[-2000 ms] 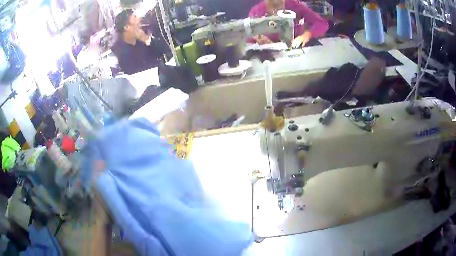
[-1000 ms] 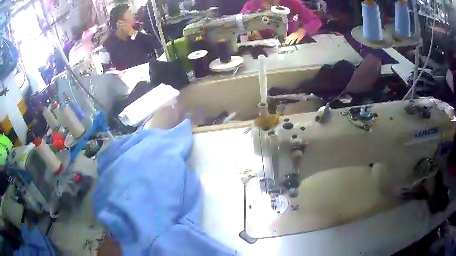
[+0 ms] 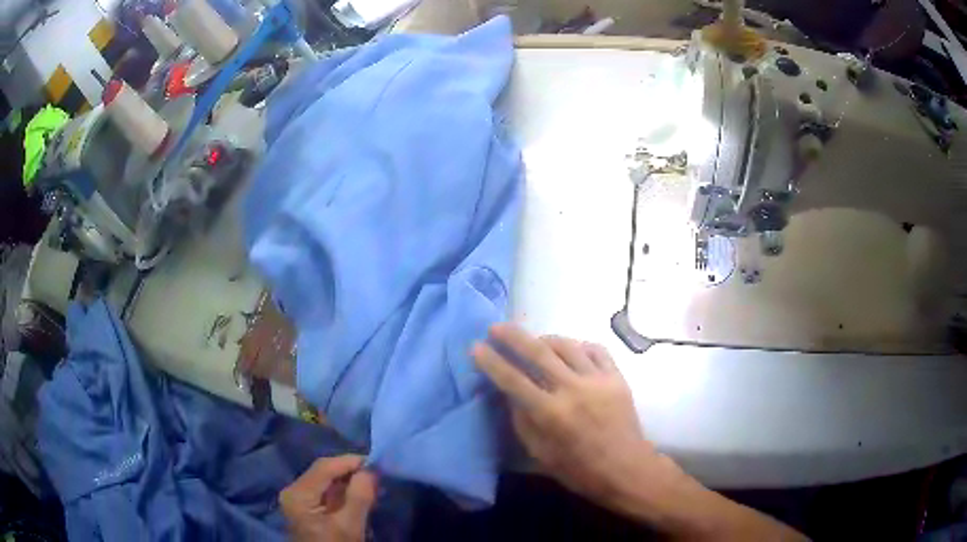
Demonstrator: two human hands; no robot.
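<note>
A light blue garment (image 3: 382,212) lies in a loose heap on the white sewing table, left of the needle area, its lower end over the table's front edge. My left hand (image 3: 331,500) pinches the garment's edge at the bottom, thumb against fingers. My right hand (image 3: 567,408) lies at the garment's lower right side, fingers extended over the cloth; whether it grips any cloth is unclear. The needle plate (image 3: 716,259) and presser foot area stand to the right, with no cloth under them.
The cream sewing machine head (image 3: 869,212) fills the right. More blue garments (image 3: 117,423) are piled at lower left. Another machine with thread cones (image 3: 136,119) stands at the left. A bright green item (image 3: 45,138) is at the far left.
Both hands have come into view at the garment's lower end. The view has tilted down, so the table and machine appear higher and further right. The garment's lower end now shows.
</note>
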